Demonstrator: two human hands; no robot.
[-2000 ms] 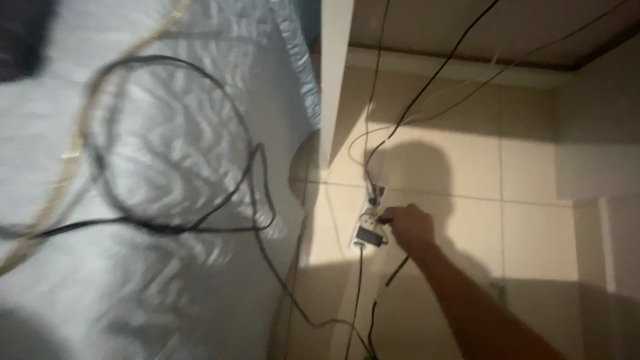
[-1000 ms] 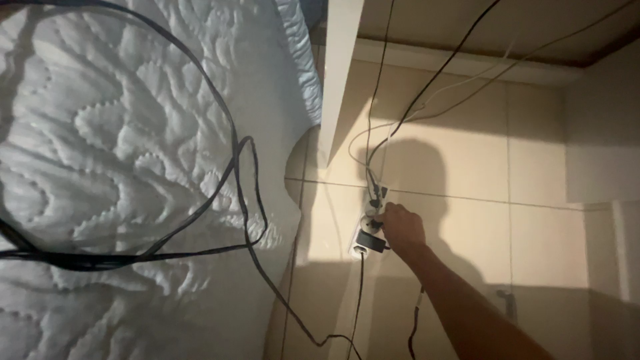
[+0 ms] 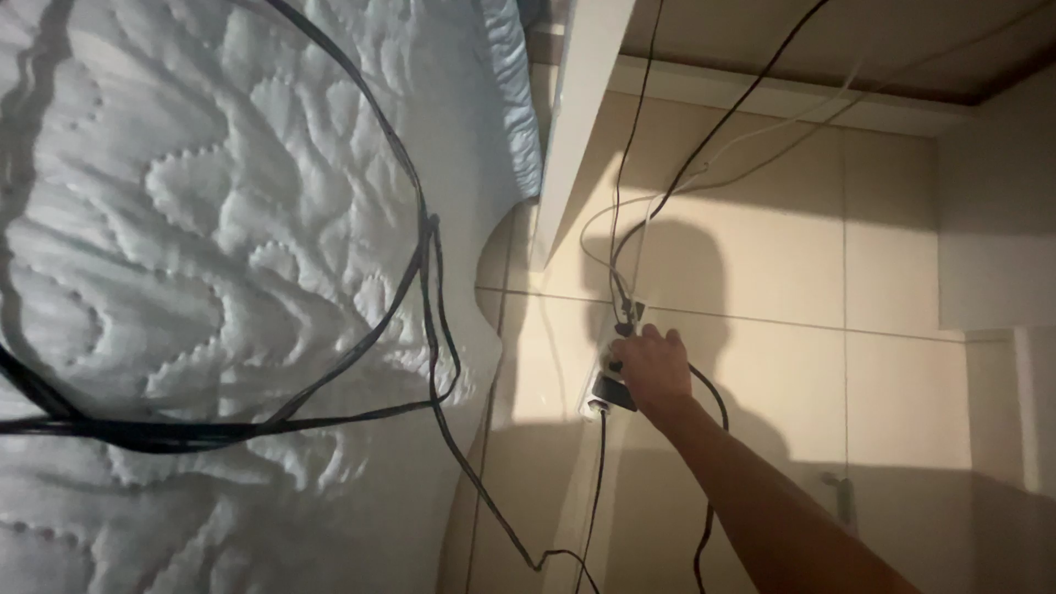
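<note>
My right hand (image 3: 653, 367) reaches in from the lower right, with its fingers closed on a black plug (image 3: 615, 363) at a white power strip (image 3: 591, 404) on the tiled floor. A black cable comes out from behind this hand and runs down the floor. Just below the fingers, a black power adapter (image 3: 616, 391) sits on the strip. More black plugs (image 3: 625, 328) are in its upper end, partly hidden by the fingers. A dark cord (image 3: 601, 470) leaves the strip's lower end. My left hand is out of view.
At the left, a looped black cable (image 3: 363, 351) lies over a white quilted bed cover (image 3: 190, 247) and trails onto the floor. A white panel edge (image 3: 582, 115) stands between bed and strip. Black and pale cables (image 3: 742, 95) run toward the upper right. A pale cabinet (image 3: 998, 206) is at the right.
My right hand has stayed at the power strip, and its fingers now cover more of the sockets. The cable from its plug now curves out to the right of the wrist.
</note>
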